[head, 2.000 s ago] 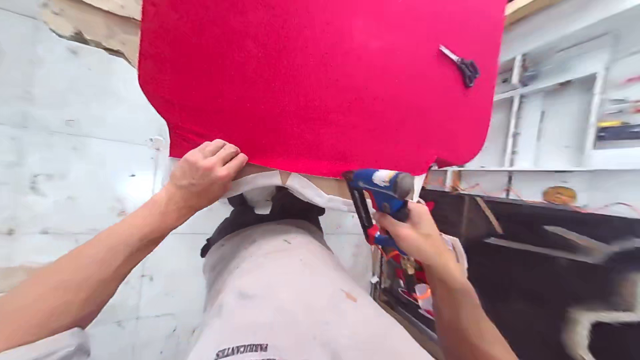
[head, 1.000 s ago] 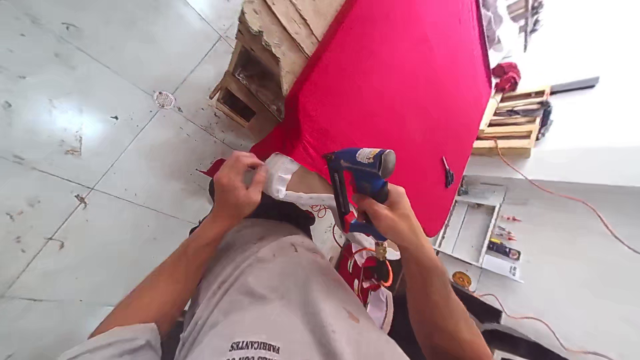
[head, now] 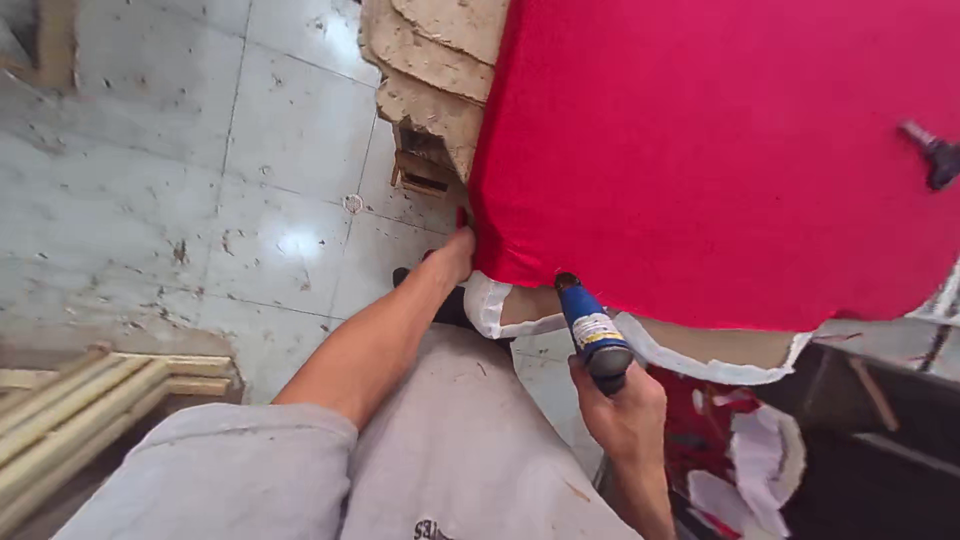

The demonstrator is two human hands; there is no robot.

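Red fabric (head: 675, 165) is stretched over a large panel in front of me, with white padding (head: 697, 360) and a tan strip showing along its near edge. My right hand (head: 626, 412) grips a blue pneumatic stapler (head: 589, 322), its nose at the fabric's near edge. My left hand (head: 461, 240) is at the panel's left near corner, its fingers mostly hidden beside or under the edge; whether they hold the fabric cannot be told. Scissors with dark handles (head: 937, 159) lie on the fabric at the far right.
Rough tan boards (head: 435, 67) lie stacked beyond the panel's left side, above a small wooden frame (head: 424, 172). Wooden strips (head: 112, 397) stand at the lower left. Red and white scraps (head: 757, 457) lie at the lower right. Debris dots the tiled floor (head: 292, 187).
My left hand has gone from the near edge and white padding to the panel's left corner. The stapler's nose now meets the fabric edge. The view has shifted and turned.
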